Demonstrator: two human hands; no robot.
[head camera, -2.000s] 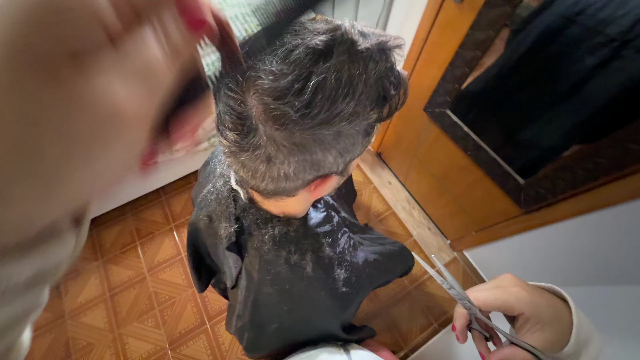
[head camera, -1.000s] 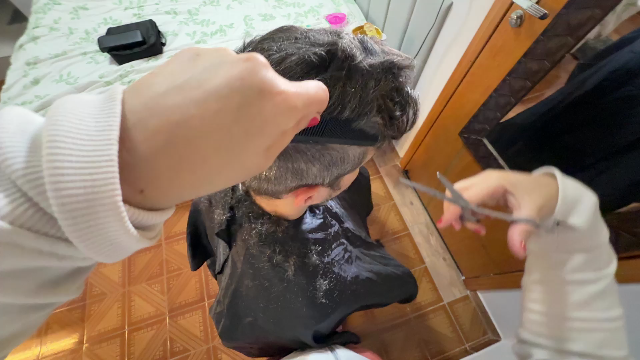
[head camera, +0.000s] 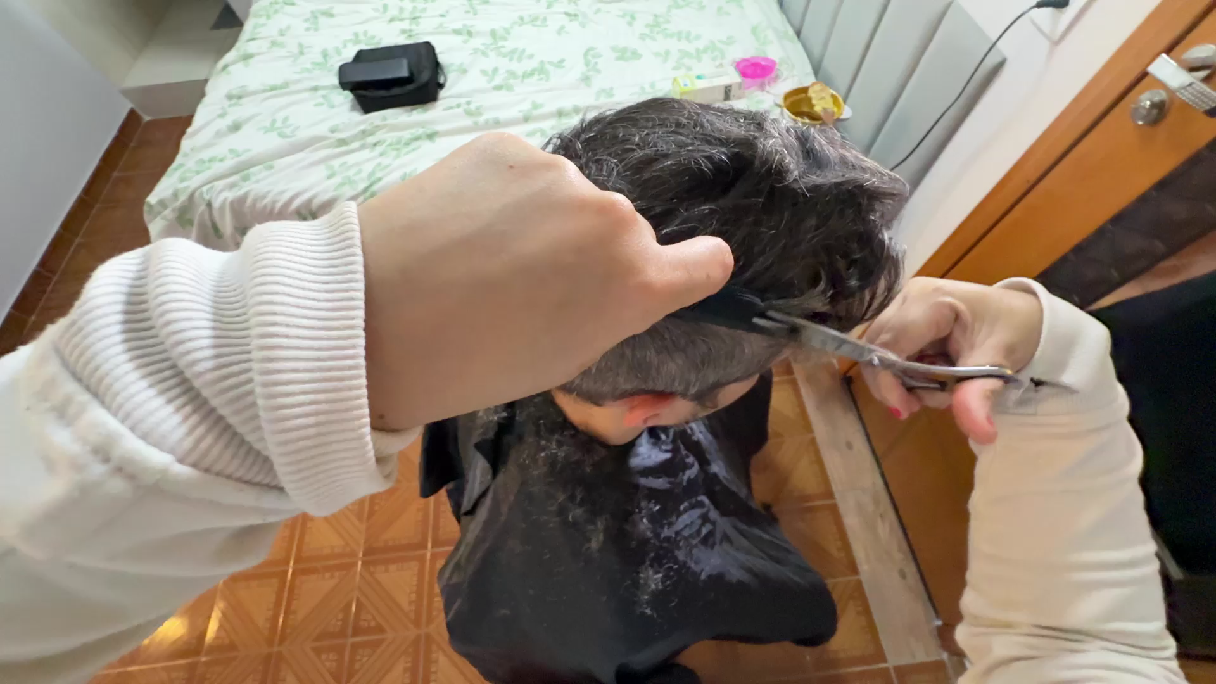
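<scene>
A seated person's head with dark, greying hair (head camera: 703, 180) is in the middle of the head view, above a black cape (head camera: 608, 551) strewn with hair clippings. My left hand (head camera: 541, 275) grips a black comb (head camera: 727, 309) lying against the side of the hair; its handle end is hidden by my fingers. From the right, my right hand (head camera: 950, 342) holds metal hair scissors (head camera: 855, 350), thumb and fingers at the handles. The scissor tips meet the comb at the hair above the ear (head camera: 649, 408). How far apart the blades are is hard to tell.
Behind the person is a bed with a leaf-patterned sheet (head camera: 313, 123). On it are a black case (head camera: 391, 76), a pink bowl (head camera: 755, 71) and a yellow tin (head camera: 813, 103). A wooden door (head camera: 1064, 228) and a dark-framed mirror stand at right; a cable hangs by the headboard.
The scissors in my right hand have moved left, from beside the door up to the comb. My left hand has come from the near left onto the hair with the comb. The view has shifted.
</scene>
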